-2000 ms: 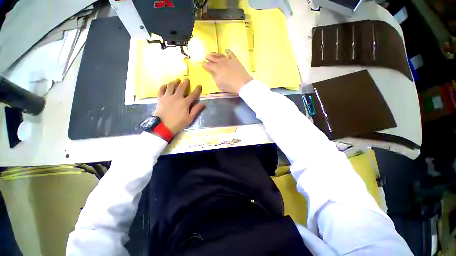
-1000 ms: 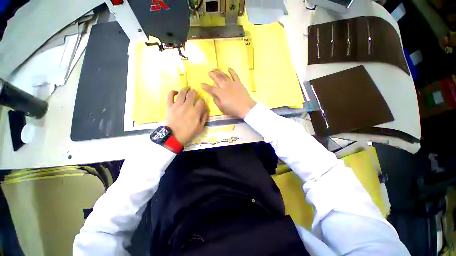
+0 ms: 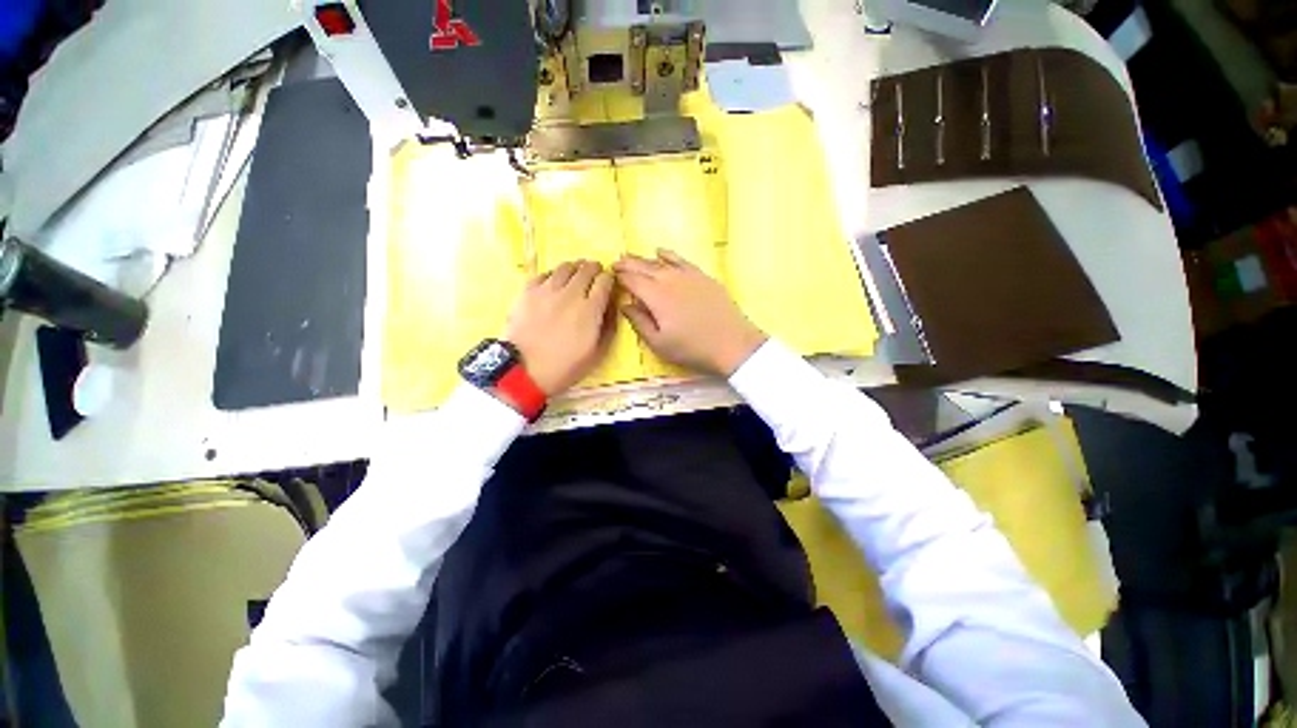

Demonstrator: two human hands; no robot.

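The yellow panel (image 3: 797, 235) lies flat under the sewing machine head (image 3: 470, 71), with seam lines running towards the wearer. A metal clamp bar (image 3: 619, 138) sits over its far part. My left hand (image 3: 566, 324) rests on the panel near its front edge, fingers together, with a watch and red band at the wrist. My right hand (image 3: 686, 313) rests on it just to the right, fingertips close to the left hand. Both hands lie on the panel without lifting it. Whether the fingertips pinch the fabric cannot be told.
A brown piece (image 3: 1003, 285) with a metallic strip and a curved brown strip (image 3: 1109, 128) with several pale lines lie at right. A dark mat (image 3: 292, 256) and dark cylinder (image 3: 71, 295) are at left. Panel stacks (image 3: 157, 583) sit below the table edge.
The yellow panel has moved towards the wearer, and both hands have moved with it. More of the clamp mechanism shows. The teal snips seen at first beside the brown piece are no longer visible.
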